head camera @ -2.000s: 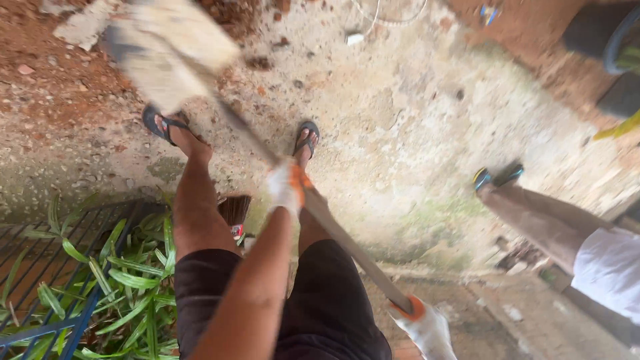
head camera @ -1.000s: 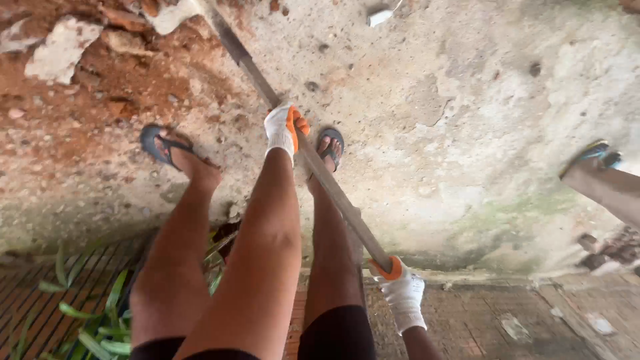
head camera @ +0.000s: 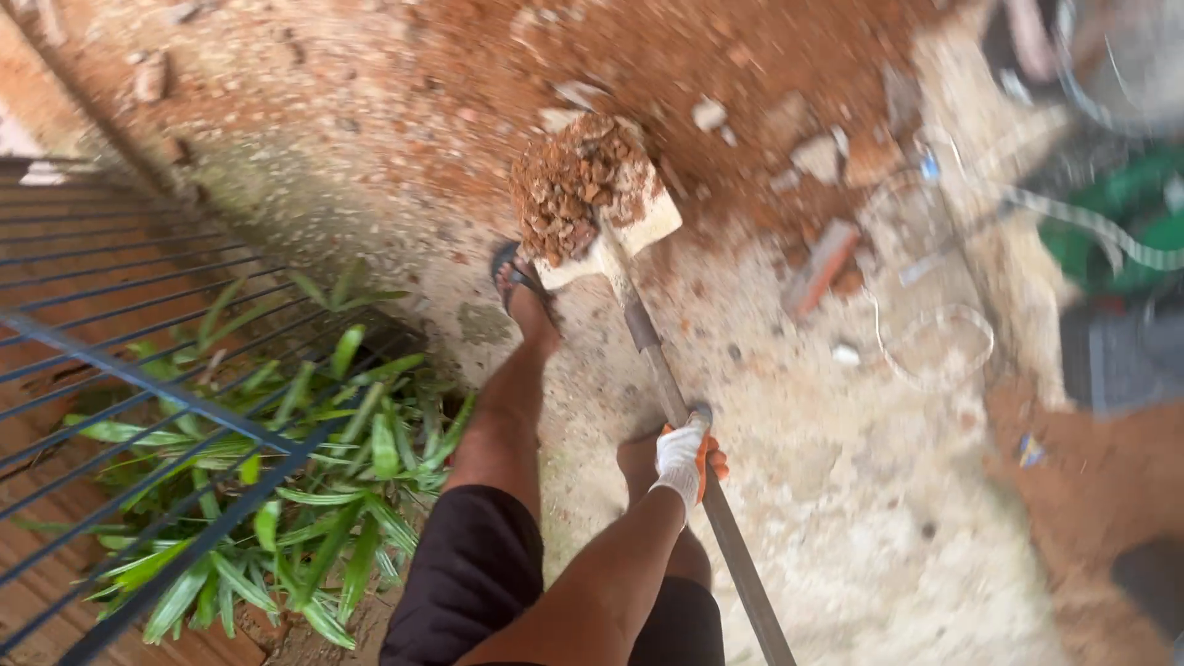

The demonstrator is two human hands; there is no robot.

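My left hand (head camera: 687, 461), in a white knit glove with orange on the palm and fingers, is closed around the long handle of a shovel (head camera: 659, 222). The shovel's pale, soil-stained blade holds a heap of reddish-brown soil and rubble (head camera: 573, 185). It is beside my sandaled left foot (head camera: 516, 277), over or against the loose dirt; whether it touches the ground I cannot tell. The handle (head camera: 745, 573) runs out of the bottom edge of the view. My right hand is outside the frame.
Loose red soil (head camera: 731, 55) with broken pieces covers the top. A brick fragment (head camera: 821, 268) and a white cord (head camera: 934, 347) lie to the right, near blurred green and black objects. Dark metal bars (head camera: 185, 398) and a leafy plant (head camera: 324, 518) stand to the left.
The shovel blade, out of view one second ago, now shows with a load of soil. My right hand has left the view. The view has shifted, and the other person's foot is out of frame.
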